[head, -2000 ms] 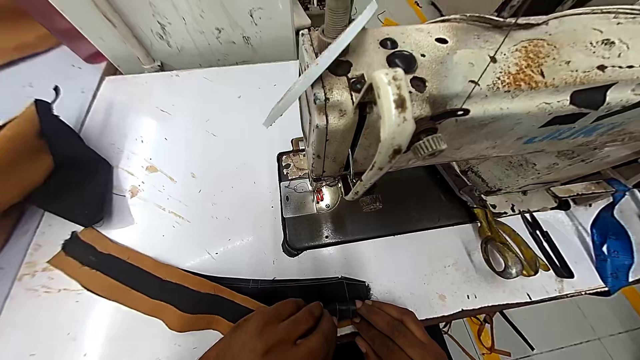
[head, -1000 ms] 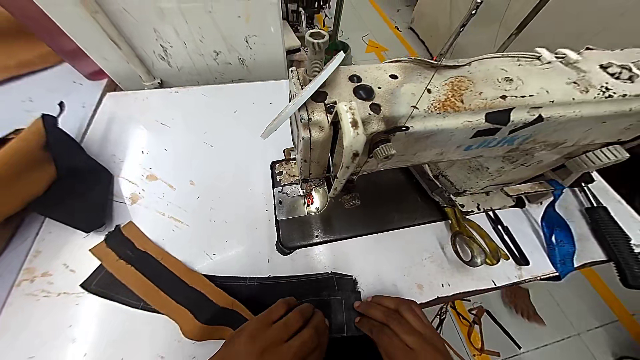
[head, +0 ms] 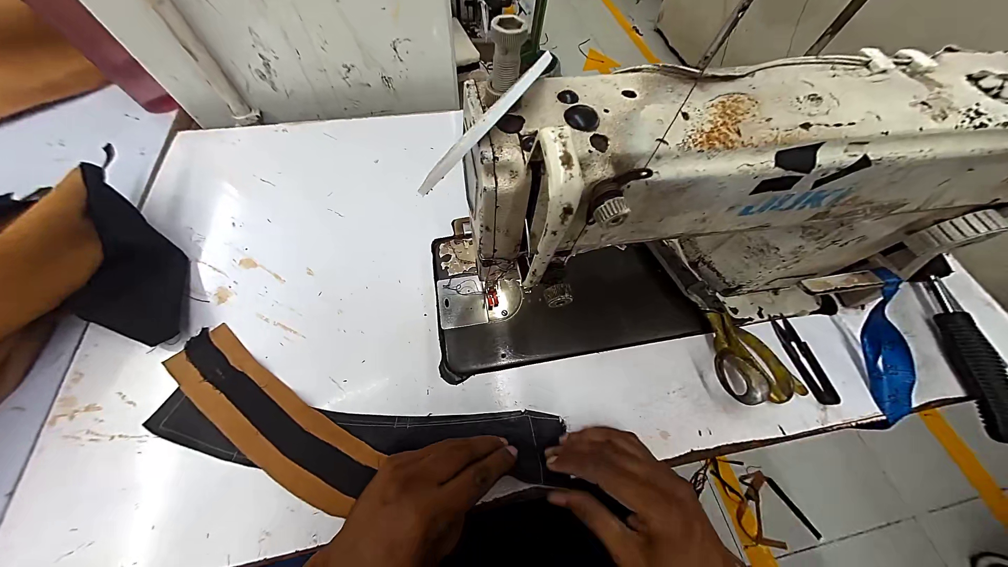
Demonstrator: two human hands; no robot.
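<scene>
A curved black fabric piece with chalk-like lines point(head: 465, 429) lies along the table's front edge. Across its left part rests a tan fabric strip with a black band point(head: 268, 417). My left hand point(head: 429, 492) presses on the black piece at the strip's lower end, fingers together. At the black piece's right end is my right hand point(head: 630, 496), its thumb and fingers around the fabric edge. Behind both hands stands a Juki sewing machine point(head: 677, 157), with its presser foot point(head: 493, 298) over the metal needle plate. The fabric under my palms is hidden.
Yellow-handled scissors point(head: 744, 362), black tweezers point(head: 807, 362), a blue measuring tape point(head: 888, 354) and a black-handled tool point(head: 972, 370) lie right of the machine bed. Tan and black fabric point(head: 134, 260) hangs at the left. The table's front edge point(head: 756, 437) runs close to my right hand.
The tan strip's left end has swung up, so more of the black piece shows beneath and left of it. Both hands remain at the black fabric's right part.
</scene>
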